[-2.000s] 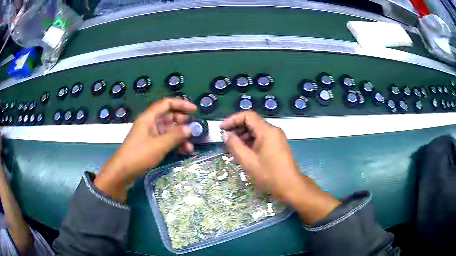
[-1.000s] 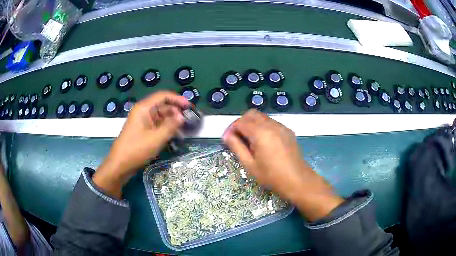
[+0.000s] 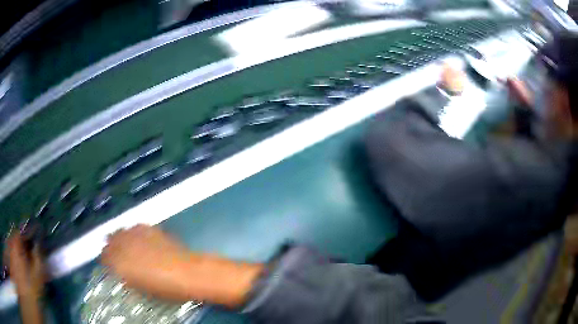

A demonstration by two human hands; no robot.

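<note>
The view is tilted and heavily blurred. My right hand is at the lower left, over the upper side of the parts tray, with its fingertips by the white rail; whether it holds a piece cannot be told. My left hand is at the far lower left edge, small and blurred, over the belt's near side; what it holds cannot be told. The parts tray's heap of tiny pale pieces shows at the bottom left, partly hidden by my right hand and cut off by the frame. The black discs are streaks on the green belt.
The white belt edge rail runs diagonally up to the right beside the green worktop. Another worker in a dark sleeve sits at the right, a hand near the rail. A white pad lies beyond the belt.
The view has swung to the right and tilted. My hands and the tray have shifted to the lower left of the picture, and the neighbouring worker has come into view.
</note>
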